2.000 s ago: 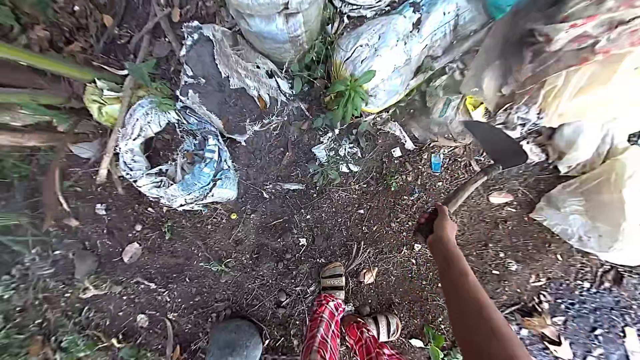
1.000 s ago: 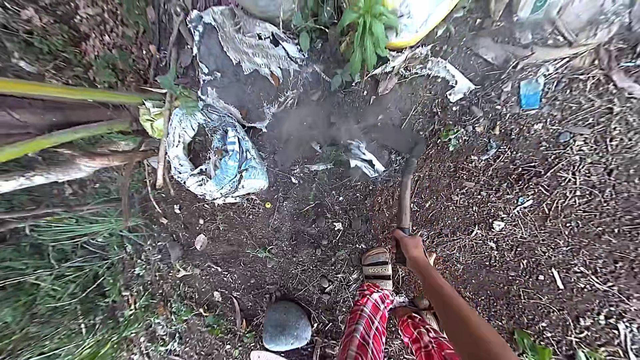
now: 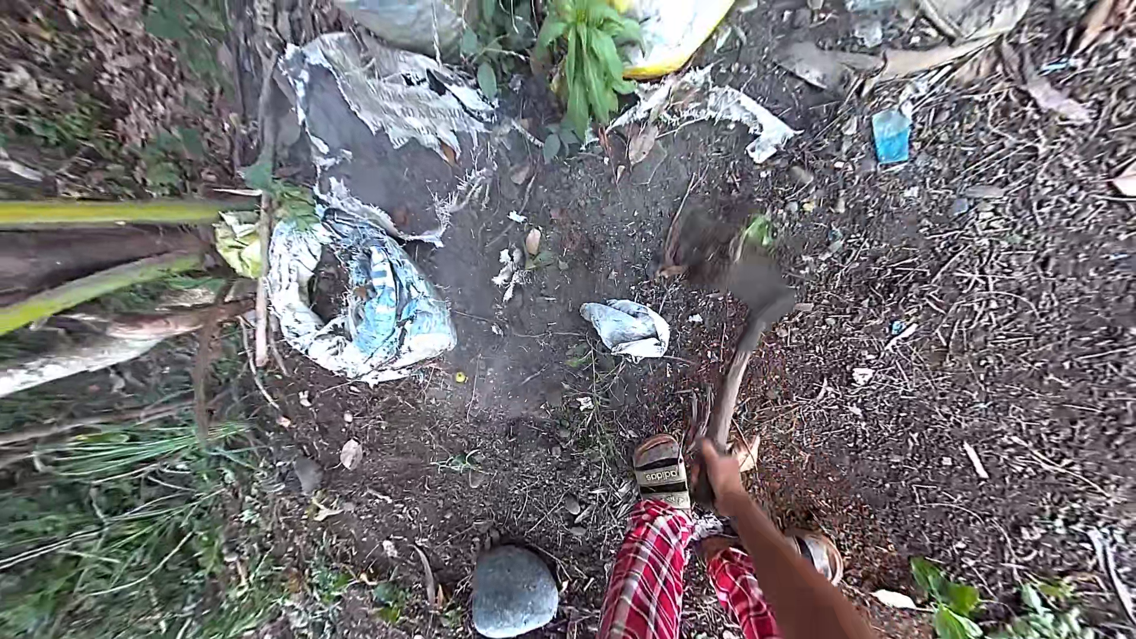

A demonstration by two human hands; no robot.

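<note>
My right hand is closed around the wooden handle of a hoe-like tool, in front of my sandalled feet. The tool's head is motion-blurred and lies low over the dark soil, beside a small green sprig. Left of the handle a crumpled whitish plastic scrap rests on the ground. Farther left is a rolled-down white and blue woven sack, with a torn, soil-covered sack above it. My left hand is out of view.
A rounded grey stone lies left of my legs. Thick green and brown plant stalks reach in from the left. A leafy plant and a white and yellow sack are at the top. A blue plastic piece lies upper right.
The tool's head was raised at the right two seconds ago and is now low, in front of my feet. The whitish scrap has moved nearer my feet since a second ago. The view has shifted.
</note>
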